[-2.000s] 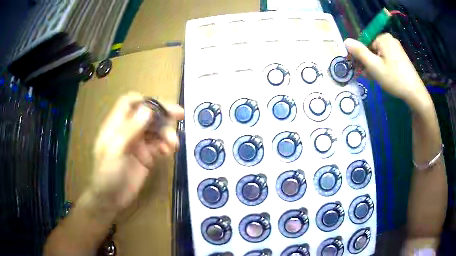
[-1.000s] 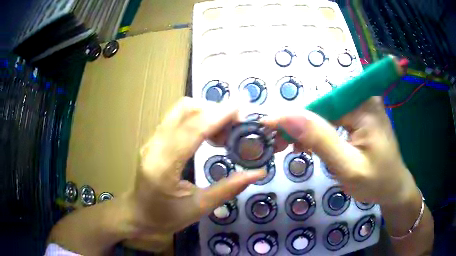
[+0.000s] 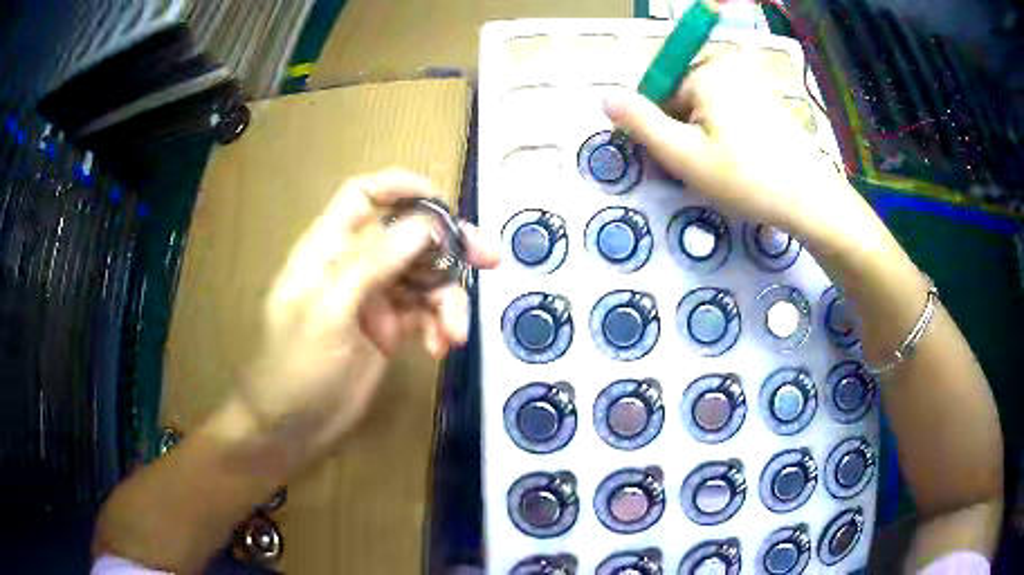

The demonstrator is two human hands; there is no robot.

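My left hand (image 3: 337,303) holds a round black-rimmed speaker (image 3: 436,238) on edge between its fingers, over the brown cardboard sheet. My right hand (image 3: 730,135) grips the thick green test probe (image 3: 678,51) above the upper part of the white tray (image 3: 528,112). Its fingertips are beside a speaker (image 3: 609,163) in the third row, second pocket from the left; whether they touch it is hard to tell. Rows of speakers (image 3: 623,325) lie magnet side up in the tray pockets nearer me. My right hand and forearm hide part of the tray's right side.
The brown cardboard sheet (image 3: 326,135) lies left of the tray, with a speaker (image 3: 231,121) at its top left corner and a few near its lower edge (image 3: 262,537). Tall striped stacks (image 3: 67,337) stand at the far left. Yellow and blue tape lines (image 3: 932,193) run at the right.
The speaker held between both hands is now apart from one of them. My right hand has moved up the tray, where a previously empty pocket holds a speaker. My left hand moved left, holding a speaker.
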